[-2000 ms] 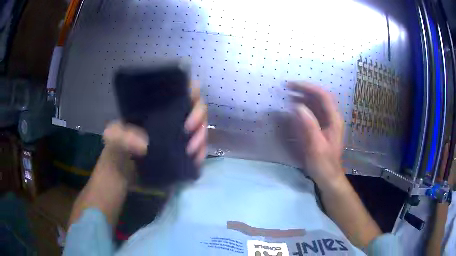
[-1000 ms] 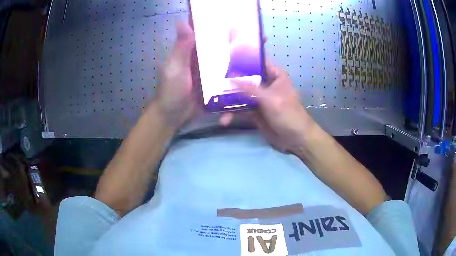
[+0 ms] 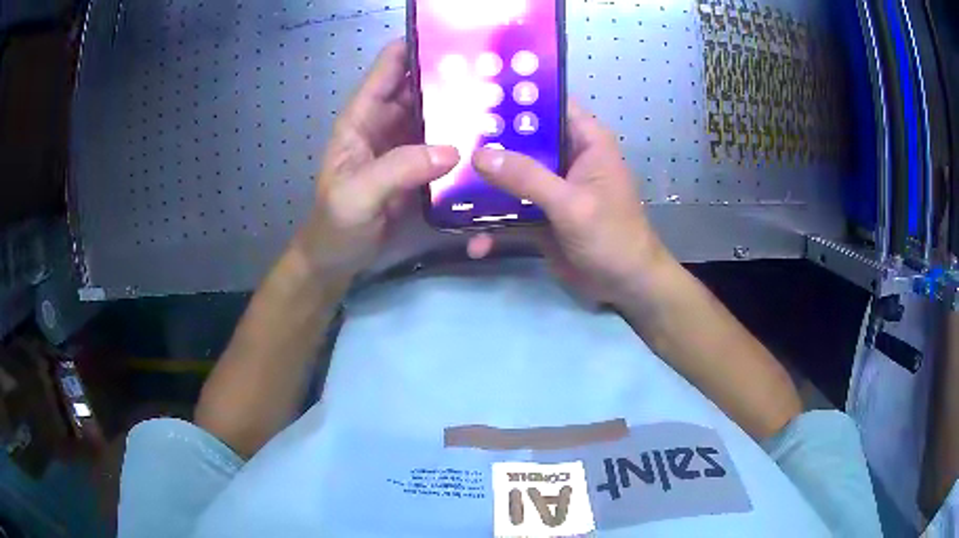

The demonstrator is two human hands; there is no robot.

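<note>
A black-edged smartphone is upright over the front edge of the metal table, its top cut off by the picture's rim. Its lit purple and pink screen shows rows of round keys, with glare on the left side. My left hand holds its left edge, the thumb over the lower screen. My right hand holds its right edge, the thumb on or just over the lower middle keys. Both hands are bare. The fingers behind the phone are mostly hidden.
The silver perforated table spans the view. Gold-brown patterned parts lie in rows at its right. Beyond them are blue bars and metal rails. A black handle stands at the lower right. Part of a person's arm shows at the right rim.
The phone came from the left, dark, into both hands at the centre. Its screen is now lit with round keys. My right hand has closed on it and its thumb is over the screen.
</note>
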